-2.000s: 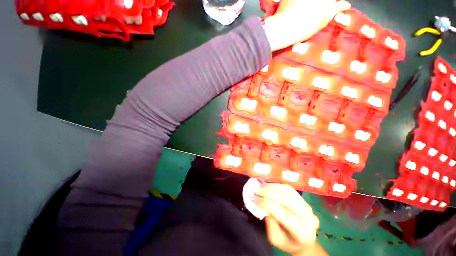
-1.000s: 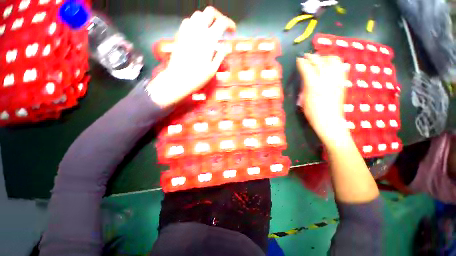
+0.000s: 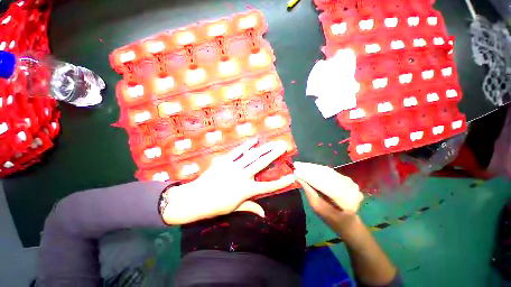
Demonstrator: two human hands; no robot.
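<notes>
A moulded red sheet [image 3: 204,89] with rows of white marks lies at the table's front edge, glowing orange under glare. My left hand [image 3: 230,182] lies flat on its lower right part, fingers spread, nothing seen in it. My right hand [image 3: 336,193] holds a thin dark tool [image 3: 319,191], tweezers or a knife, with its tip at the sheet's lower right corner, beside my left fingertips. A white crumpled cloth [image 3: 334,84] lies between this sheet and a separate red sheet [image 3: 398,78], touching the separate sheet's left edge.
A thick red sheet stack [image 3: 28,123] is at far left, with a clear bottle [image 3: 75,84] with a blue cap beside it. Clear plastic [image 3: 493,61] lies at far right. Red crumbs lie on the dark green table and my dark lap. A pink sleeve [image 3: 501,151] shows at right.
My right hand has moved from beside the separate sheet to the main sheet's lower right corner, now with the dark tool. My left hand has moved down the sheet. The white cloth now lies loose.
</notes>
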